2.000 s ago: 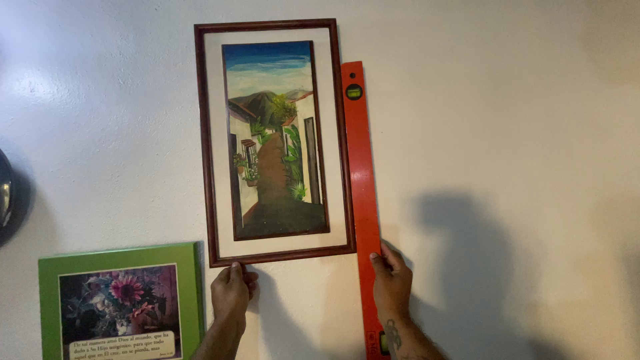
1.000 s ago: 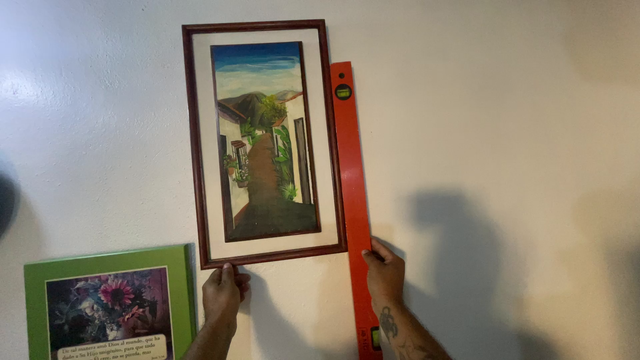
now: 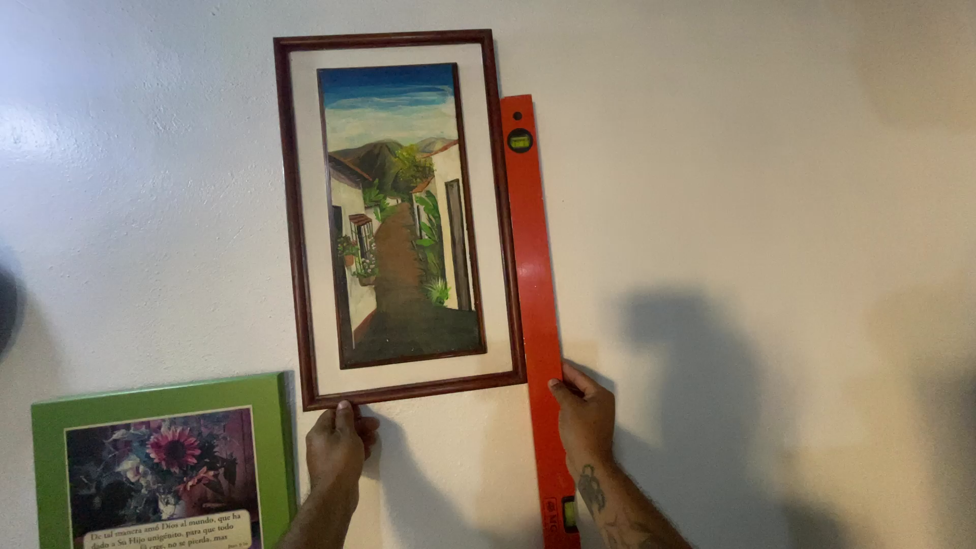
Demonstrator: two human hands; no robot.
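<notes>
A painting of a village lane in a dark red-brown wooden frame (image 3: 512,229) hangs against the wall, slightly tilted. My left hand (image 3: 339,450) pinches the bottom rail of the frame near its lower left corner, thumb in front and fingers partly hidden. Along the frame's right side stands a red spirit level (image 3: 537,305), nearly upright, its upper edge touching or very close to the frame. Its upper vial and lower vial both show. My right hand (image 3: 587,412) grips the level by its right edge below the frame's lower right corner, thumb on its face.
A green-bordered picture (image 3: 160,396) with flowers and printed writing is at the lower left, below the painting. A dark rounded object (image 3: 8,309) shows at the left edge. Shadows fall on the white wall (image 3: 724,191) to the right.
Both hands keep their holds on the frame and the level. The view has shifted slightly; nothing else has plainly changed.
</notes>
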